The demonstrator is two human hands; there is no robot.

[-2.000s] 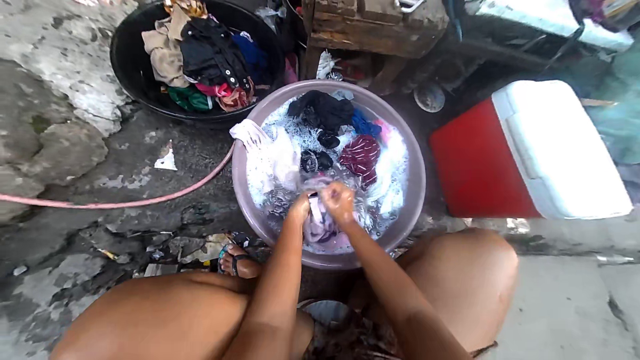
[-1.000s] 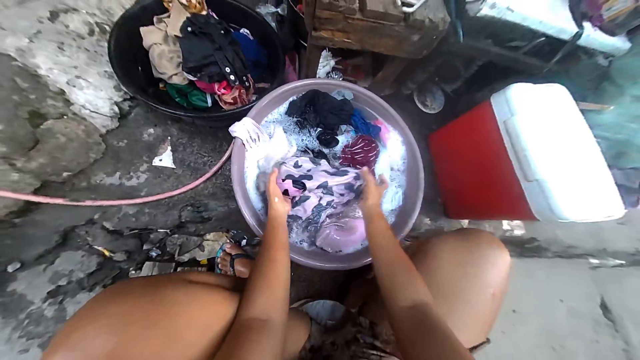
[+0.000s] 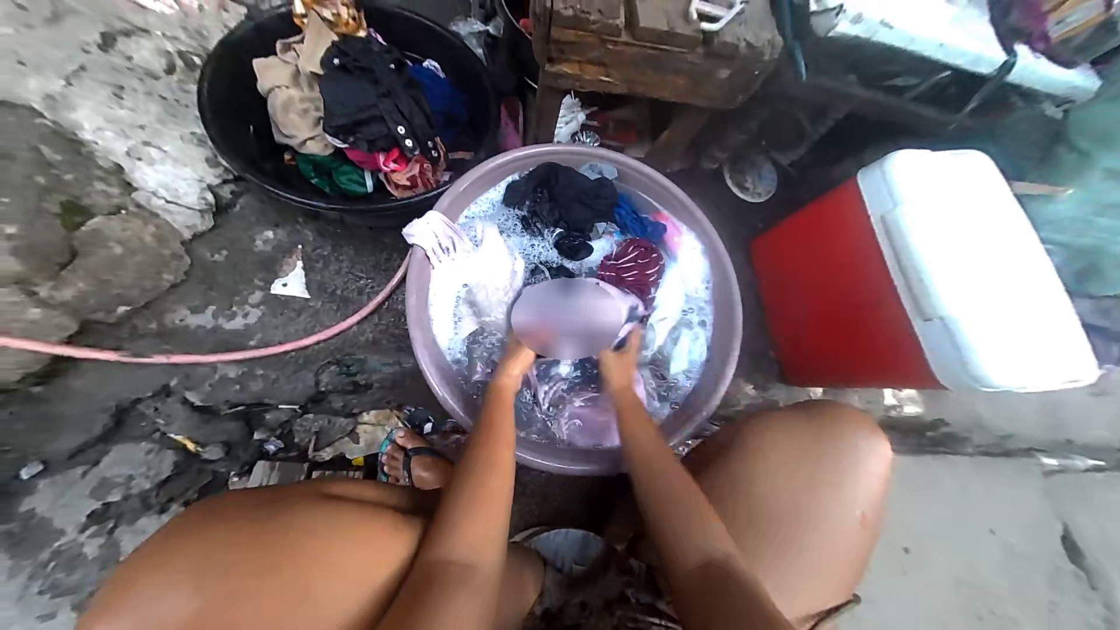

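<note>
A round mauve plastic basin (image 3: 422, 350) holds sudsy water and wet clothes. Over its front half, my left hand (image 3: 516, 357) and my right hand (image 3: 620, 354) grip a light purple patterned cloth (image 3: 632, 304) at its two sides. A blurred oval covers most of that cloth and part of my left hand's fingers. Behind it lie a black garment (image 3: 564, 197), a blue cloth (image 3: 637, 220) and a maroon striped cloth (image 3: 632, 267). A white cloth (image 3: 437, 238) hangs over the basin's left rim.
A black tub (image 3: 219, 131) of clothes stands at the back left, beside a wooden bench (image 3: 647, 57). To the right is a red cooler (image 3: 840, 297) with a white lid (image 3: 980, 271). A pink hose (image 3: 236, 354) runs from the left to the basin.
Two seconds ago my hands were close together on bunched cloth; one second ago they were wide apart with it spread out. Now they are nearer each other again, still at the cloth.
</note>
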